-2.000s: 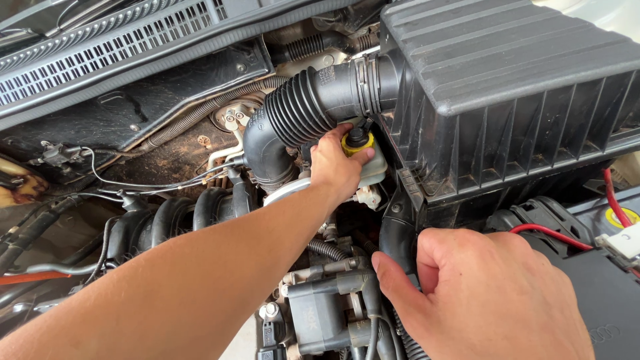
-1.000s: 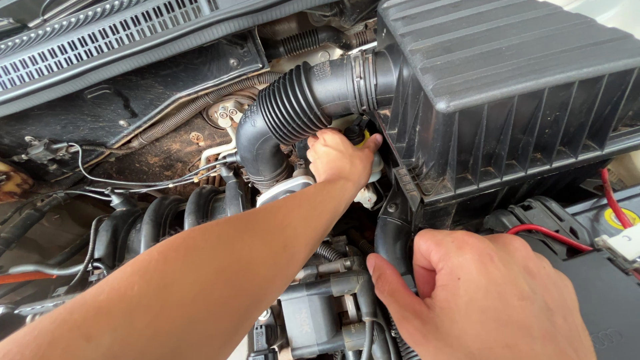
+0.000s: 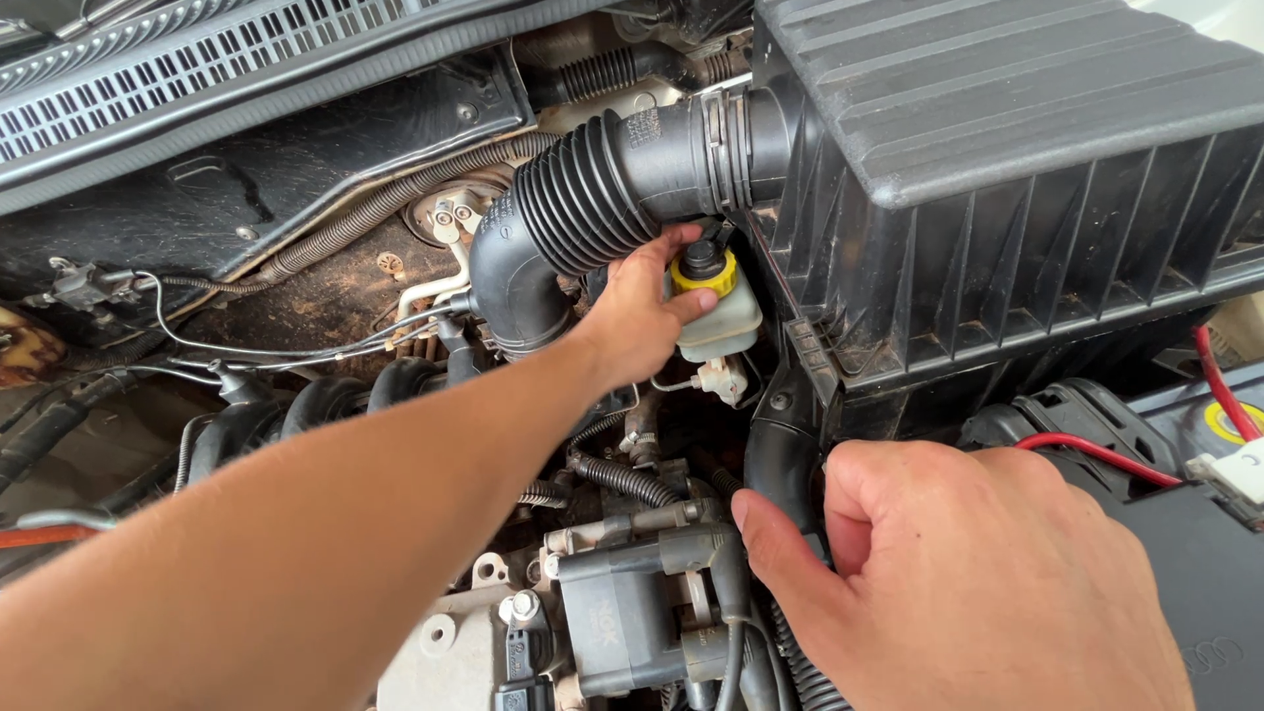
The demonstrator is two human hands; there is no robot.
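Note:
My left hand point(image 3: 647, 306) reaches across the engine bay, its thumb and fingers around the near-left side of a yellow cap point(image 3: 709, 273) with a black connector on top. The cap sits on a translucent white fluid reservoir point(image 3: 726, 321), beside the air filter box. Above the hand runs a black corrugated air intake hose point(image 3: 583, 193). My right hand point(image 3: 973, 583) is at the lower right, fingers curled under and thumb extended, over a black duct and the edge of a black cover. What lies beneath its fingers is hidden.
A large black air filter housing point(image 3: 1027, 197) fills the upper right. Below it are red cables point(image 3: 1096, 456) by the battery. An ignition coil point(image 3: 617, 622) with thick leads sits at bottom centre. The slotted cowl grille point(image 3: 197, 84) crosses the upper left, and thin lines point(image 3: 286, 351) run below it.
My left hand's fingers have shifted around the yellow cap, which is more exposed now than one second ago. My right hand stays in about the same place.

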